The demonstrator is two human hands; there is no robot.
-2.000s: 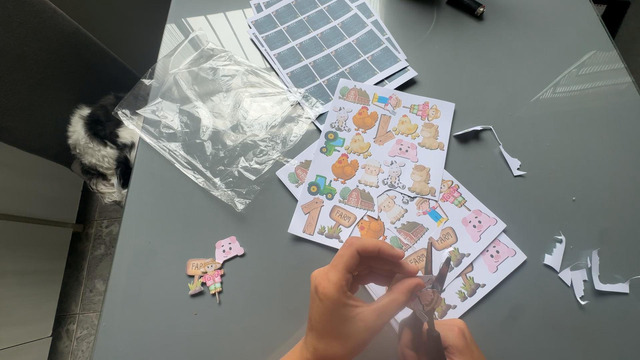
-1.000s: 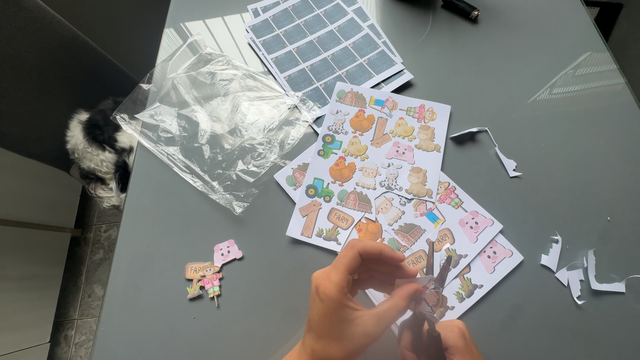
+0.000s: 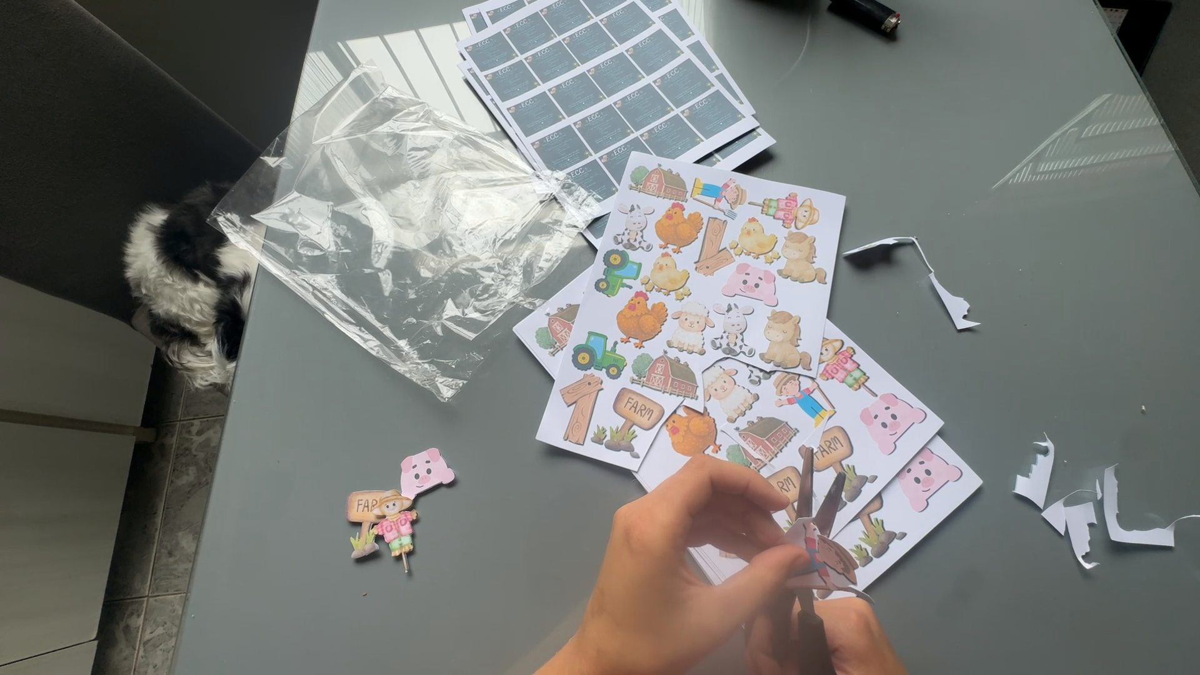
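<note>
My left hand point(image 3: 694, 562) pinches a small printed paper cutout point(image 3: 820, 553) between thumb and fingers. Low in the view, my right hand point(image 3: 825, 637) grips dark-handled scissors point(image 3: 808, 497), whose parted blades point up beside the paper. Part of the right hand is hidden behind the left hand and the paper. Beneath and beyond both hands lie overlapping sheets of printed farm pictures point(image 3: 689, 309), with animals, barns, tractors and signs. To the left, a pig cutout point(image 3: 427, 472), a scarecrow cutout point(image 3: 396, 525) and a farm sign cutout point(image 3: 364, 507) lie together on the grey table.
A crumpled clear plastic bag point(image 3: 403, 225) lies left of the sheets. Sheets of dark printed rectangles point(image 3: 600, 84) are at the top, near a black cylindrical object point(image 3: 864, 16). Paper scraps point(image 3: 1139, 525) lie at right, another point(image 3: 952, 300) above them. A black-and-white furry animal point(image 3: 187, 272) is beside the table.
The paper between my fingers has turned somewhat, and more of its printed side shows. Both hands stay in about the same place.
</note>
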